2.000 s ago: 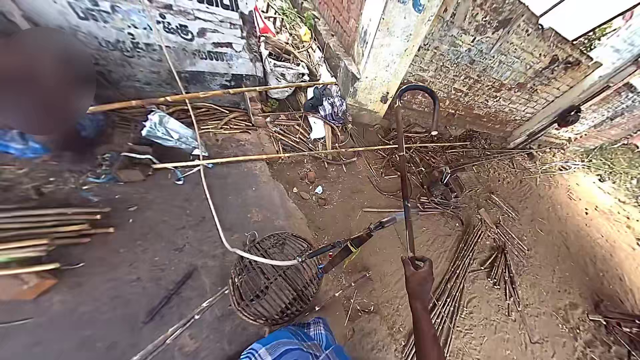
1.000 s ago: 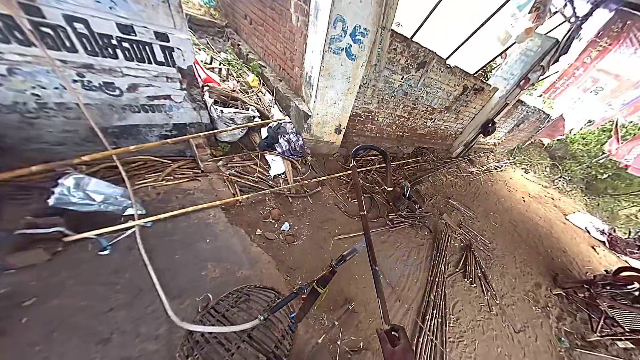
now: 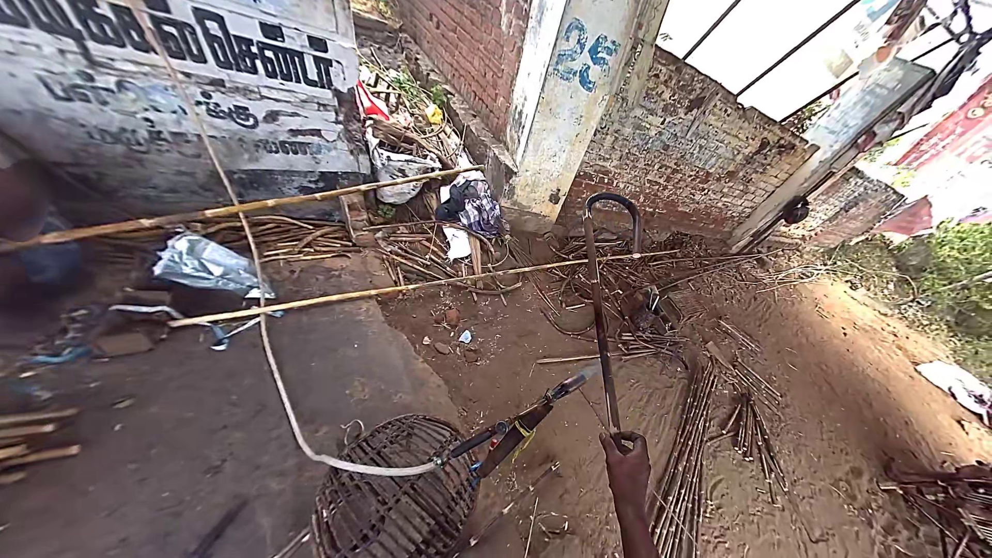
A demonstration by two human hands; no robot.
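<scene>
My right hand is closed around the lower end of a dark cane with a hooked handle; the hook is at the top and curves to the right. A gas torch points at the cane's shaft from the left, with a faint bluish flame at its nozzle. The torch lies along a dark support above an upturned woven basket, and a pale hose runs from its rear end up to the left. My left hand is not in view.
Two long bamboo poles cross the left and middle. Bundles of thin sticks lie on the dirt at the right. Cloth and piled canes lie by a painted pillar. Part of another person, blurred, is at the far left.
The view has swung up and to the right since the first frame. My right hand keeps hold of the cane's lower end, with the hook still uppermost.
</scene>
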